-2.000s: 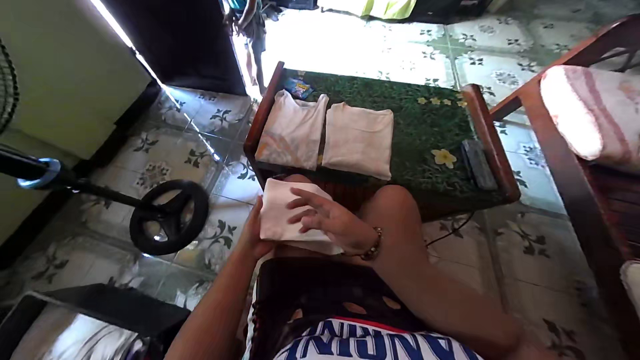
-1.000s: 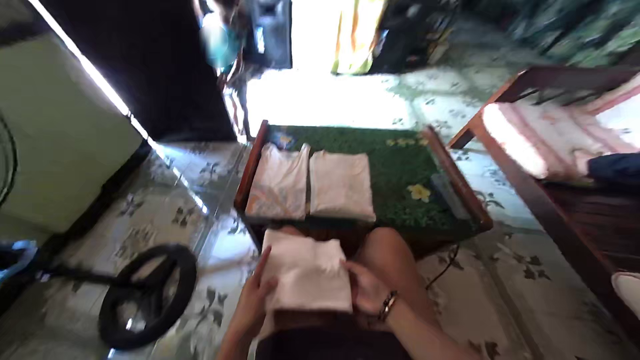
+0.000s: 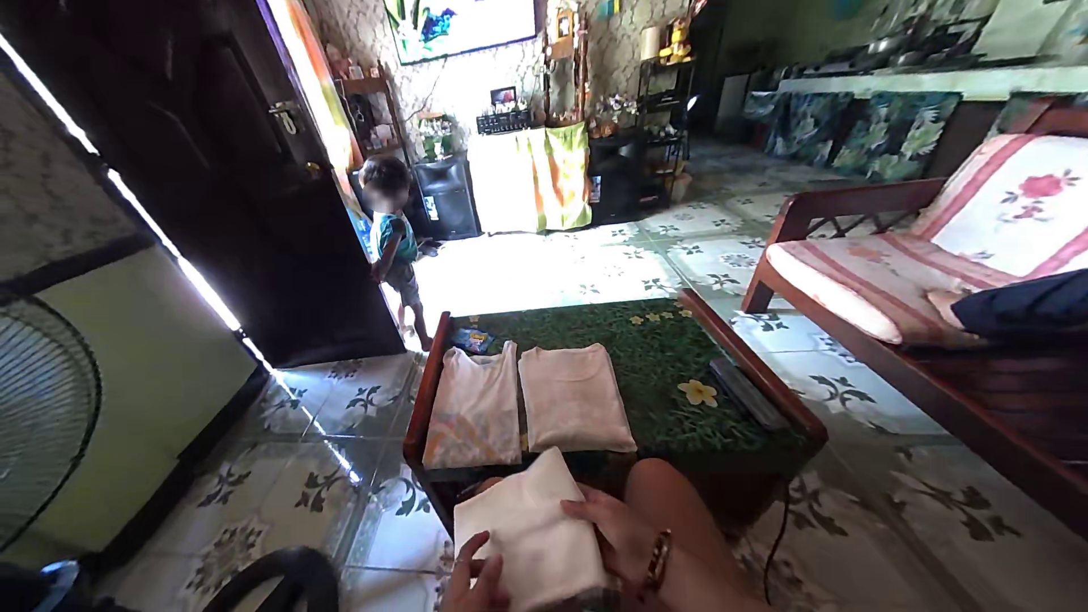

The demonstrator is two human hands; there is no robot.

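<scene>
A folded white cloth [image 3: 535, 527] rests over my lap, just short of the low table. My left hand [image 3: 476, 574] touches its lower left part with the fingers apart. On the right edge, my right hand [image 3: 616, 535] grips the cloth, thumb on top and the other fingers underneath; a bracelet circles that wrist. Two folded light garments lie side by side on the table: a sleeveless shirt [image 3: 474, 408] with a faded print at the left and a plain folded shirt [image 3: 575, 398] beside it.
The wooden table [image 3: 429, 387] has a green grass-patterned cover, a small blue packet [image 3: 473, 340] and a dark remote control [image 3: 748, 393]. A small person [image 3: 393, 242] stands by the dark door [image 3: 246, 170]. An electric fan [image 3: 42, 416] is at left, a cushioned wooden bench [image 3: 884, 280] at right.
My right hand lay over the cloth two seconds ago; now it holds the right edge. The view has tilted up, showing more of the room.
</scene>
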